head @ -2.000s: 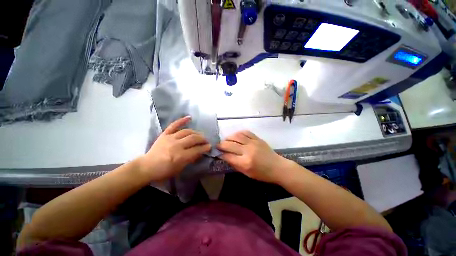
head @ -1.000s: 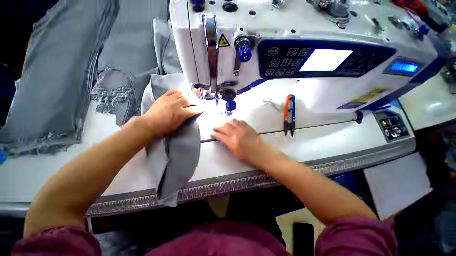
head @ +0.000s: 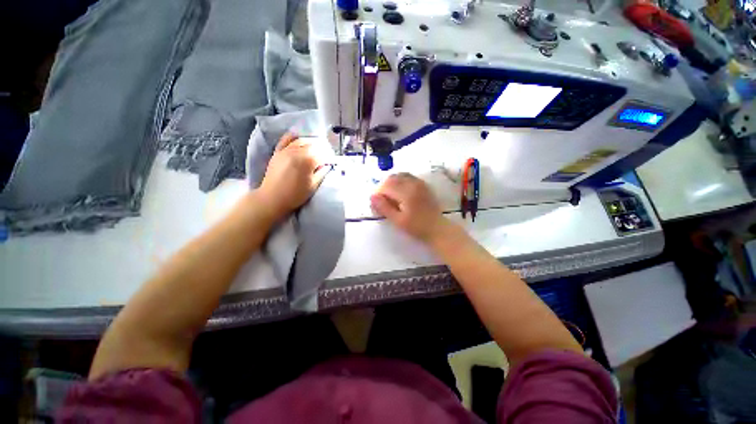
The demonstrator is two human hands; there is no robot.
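A grey fabric panel (head: 319, 240) lies under the left end of the white sewing machine (head: 497, 62) and hangs over the table's front edge. My left hand (head: 292, 175) presses on the fabric just left of the presser foot, fingers near the brightly lit needle area (head: 352, 166). The glare hides the exact contact of needle and cloth. My right hand (head: 406, 204) rests on the machine bed to the right of the fabric, fingers curled; whether it holds anything is unclear.
Thread snips (head: 470, 189) lie on the bed right of my right hand. A large stack of grey panels (head: 99, 116) lies far left, with a narrower pile (head: 211, 99) beside it. A small parts recess (head: 627, 212) is at the table's right end. A black phone (head: 487, 387) lies below the table.
Both hands have moved forward from the table's front edge toward the needle, with the fabric. In the last second my right hand has curled its fingers and the view has shifted slightly.
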